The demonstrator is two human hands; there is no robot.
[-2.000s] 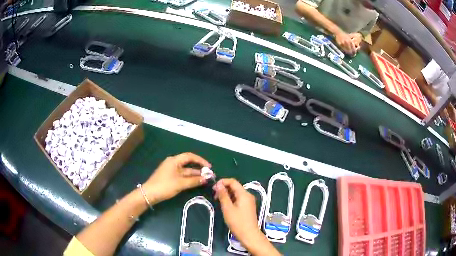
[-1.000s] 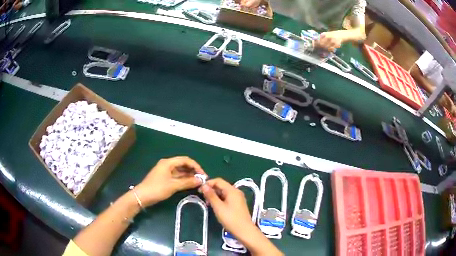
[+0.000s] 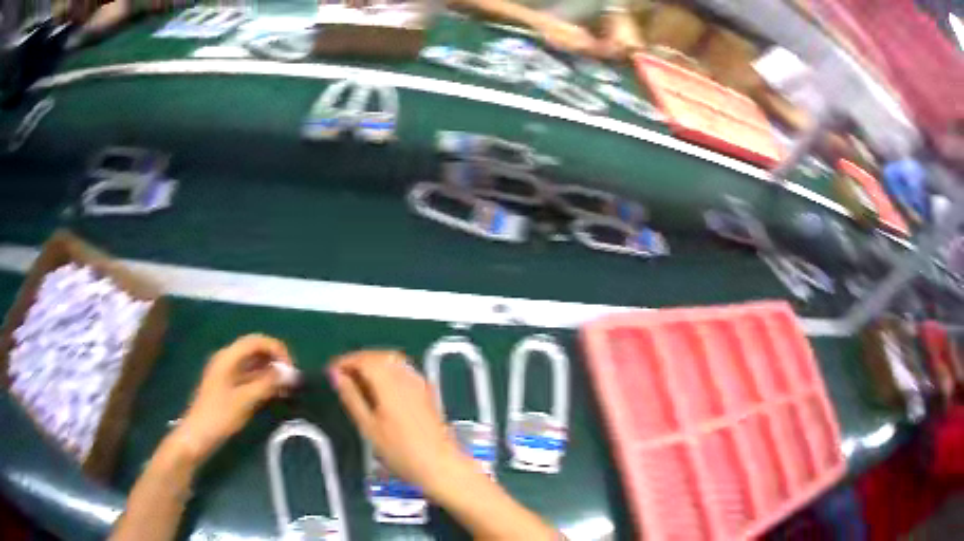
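My left hand (image 3: pixel 235 389) pinches a small white cap (image 3: pixel 285 373) between thumb and fingertips, at the lower left. My right hand (image 3: pixel 393 410) is a short gap to its right, fingertips close together; blur hides whether they hold anything. A white loop frame (image 3: pixel 277 476) lies just below my left hand. Another frame (image 3: pixel 400 501) lies partly hidden under my right hand. Two more white frames with blue bases stand out to the right, one (image 3: pixel 483 380) beside my right hand and one (image 3: pixel 560 402) nearer the tray.
An open carton (image 3: pixel 143 365) heaped with white caps is at the left. A pink-red compartment tray (image 3: pixel 692 428) is at the right. Beyond the white strip (image 3: pixel 402 303), several loop frames (image 3: pixel 465 220) lie on the green belt. Another person's hands (image 3: pixel 608 40) show at the top, blurred.
The view has swung right, so the carton and frames sit further left. My hands were together at the small white cap; now they are apart, with the cap in my left hand.
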